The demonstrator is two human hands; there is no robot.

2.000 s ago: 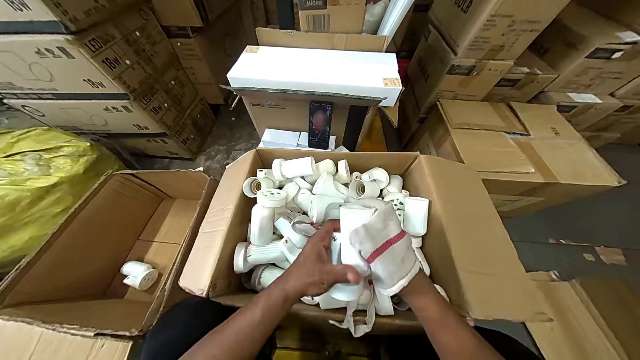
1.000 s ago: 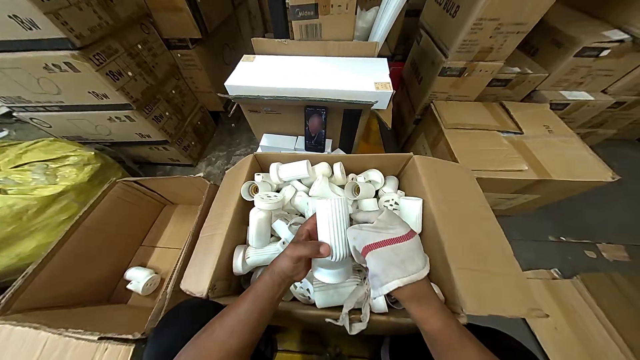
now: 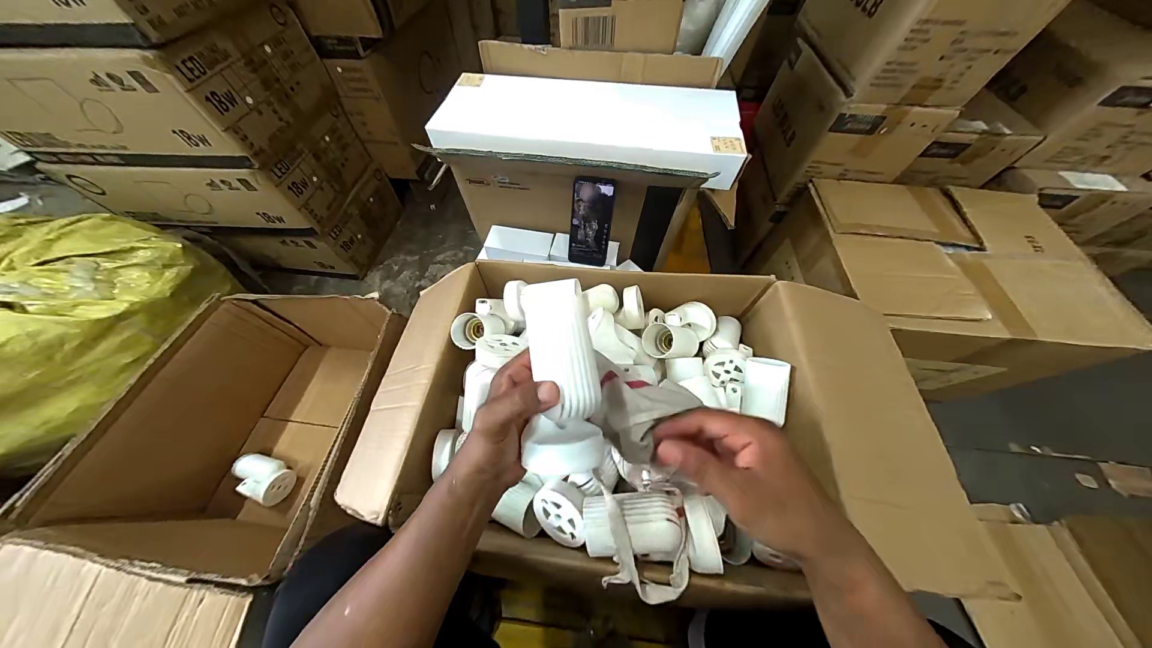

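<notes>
My left hand grips a white ribbed plastic lamp holder with a round base, held upright over an open cardboard box. At its right, my right hand pinches a grey-white cloth between thumb and fingers; part of the cloth lies behind the lamp holder. A loose strip of the cloth hangs over the box's near edge. Many white lamp holders fill the box, among them a socket with a brass-coloured thread and a round slotted piece.
To the left, another open cardboard box holds a white angled lamp holder. Beyond it lies a yellow plastic sack. A smartphone leans on a carton under a long white box. Stacked cartons stand on both sides.
The cloth was spread over my right hand in the earlier frames; now that hand's fingers are bare and hold it bunched. My left hand has raised the ribbed lamp holder and moved it left.
</notes>
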